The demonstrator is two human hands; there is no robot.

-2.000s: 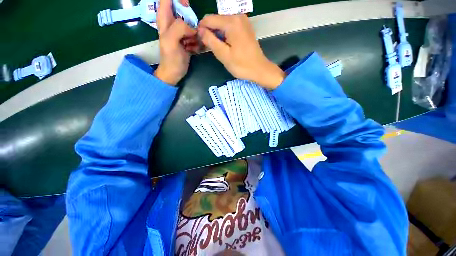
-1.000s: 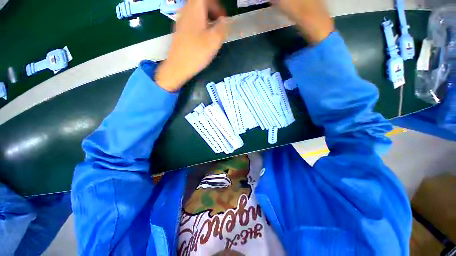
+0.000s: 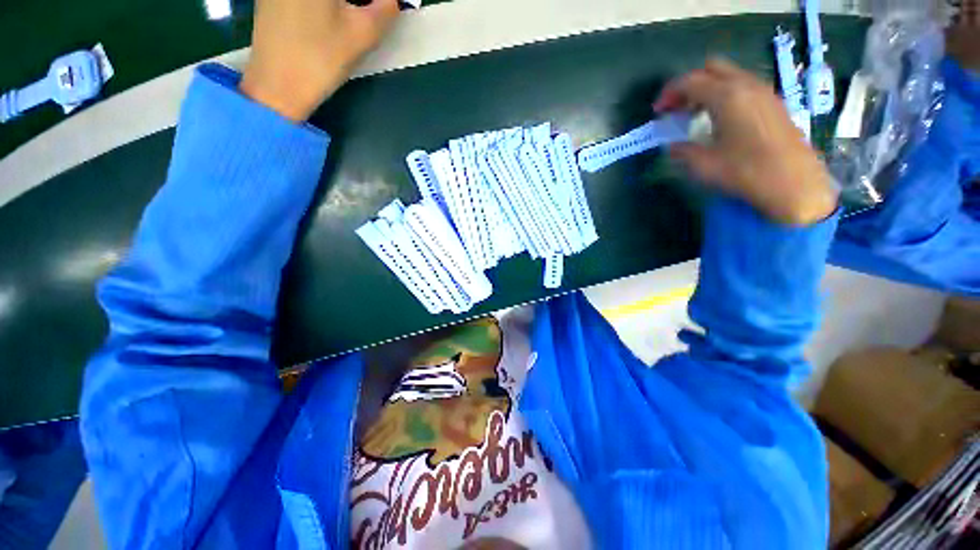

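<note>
My right hand [image 3: 741, 134] is blurred at the right of the worktop, with its thumb and fingers around the end of a light blue strap [image 3: 623, 143]. The strap's holed end points left towards the pile. Loose light blue straps [image 3: 505, 193] lie fanned in a pile on the dark green worktop in front of me. My left hand [image 3: 312, 48] is at the top edge over the pale rail, its fingers cut off by the picture's edge. A small dark and white bit shows by its fingertips; what it holds cannot be told.
A part-assembled watch [image 3: 73, 81] lies on the green belt at far left, beyond the pale rail [image 3: 505, 30]. Two light blue watches [image 3: 819, 81] and a clear plastic bag [image 3: 887, 102] are at right. Another person's blue sleeve [image 3: 924, 183] is beside the bag. Brown cartons [image 3: 903, 414] stand below right.
My right hand has come back from the belt to the worktop and has taken hold of a strap right of the pile. My left hand has moved up and left, partly out of the picture.
</note>
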